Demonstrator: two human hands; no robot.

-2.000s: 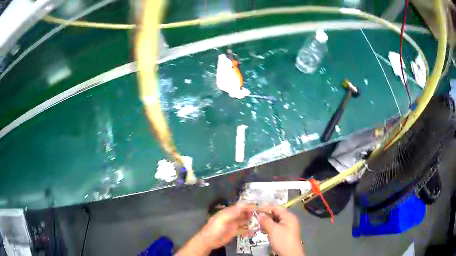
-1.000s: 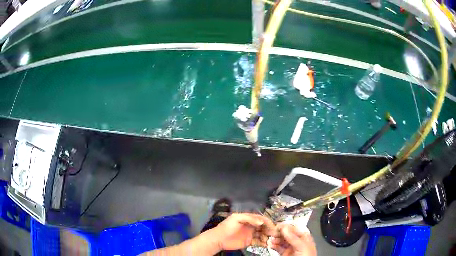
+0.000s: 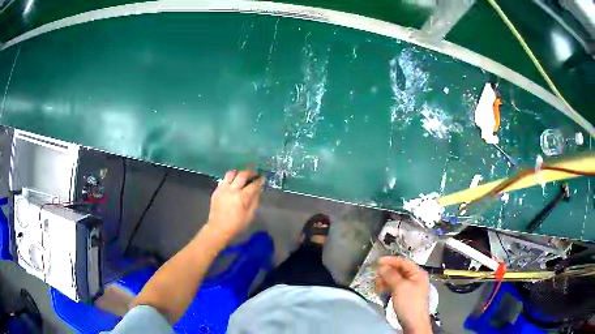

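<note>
My left hand (image 3: pixel 233 203) is at the front edge of the green workbench (image 3: pixel 215 98), fingers bent together; a small dark thing shows at the fingertips, too blurred to tell if it is held. My right hand (image 3: pixel 406 287) is lower right, fingers curled, over a white round lid (image 3: pixel 432 299) and small fittings; whether it holds anything is unclear. A yellow-sleeved hose bundle (image 3: pixel 515 184) runs in from the right to a white-crusted nozzle head (image 3: pixel 427 210) at the bench edge.
A white rag (image 3: pixel 486 114) with an orange-handled tool (image 3: pixel 497 112), a clear bottle (image 3: pixel 553 141) and a hammer (image 3: pixel 548 207) lie on the bench at right. Blue stools (image 3: pixel 241 267) and a white-fronted box (image 3: pixel 49 244) stand below left. A red tie (image 3: pixel 500 271) hangs at lower right.
The view has turned left. My hands, close together before, are now far apart; my left hand has moved up and left to the bench edge. The hose and nozzle now appear farther right.
</note>
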